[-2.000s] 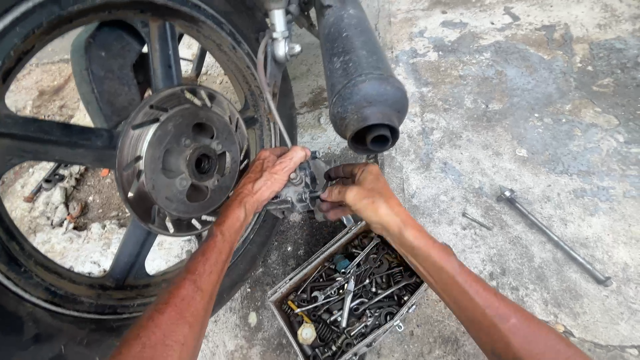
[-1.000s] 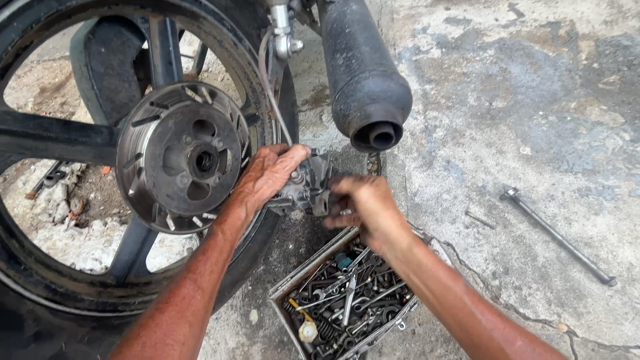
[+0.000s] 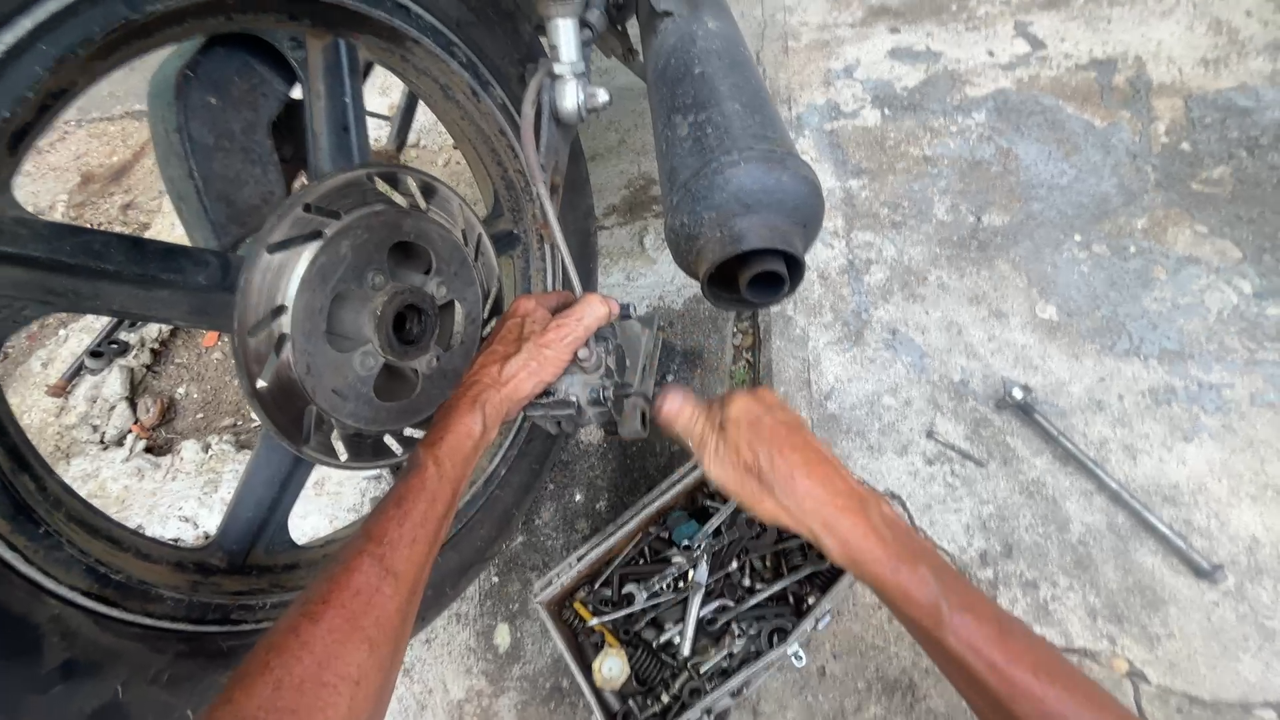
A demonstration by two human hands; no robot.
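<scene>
My left hand [image 3: 545,350] grips a dirty metal brake caliper [image 3: 590,385] beside the motorcycle tyre, with a brake hose [image 3: 550,210] running up from it. My right hand [image 3: 740,440] is just right of the caliper, blurred, above the toolbox; whether its fingers hold something cannot be made out. On the left, the spoked wheel [image 3: 275,495] carries a slotted brake disc [image 3: 345,225] around its hub.
An exhaust muffler [image 3: 735,180] hangs above my right hand. Below stands an open metal toolbox [image 3: 570,640] full of wrenches and bolts. On the concrete at right lie a long axle bolt [image 3: 1110,480] and a thin pin [image 3: 955,448].
My right hand was at the caliper two seconds ago and has moved right, off it. My left hand has kept its hold on the caliper.
</scene>
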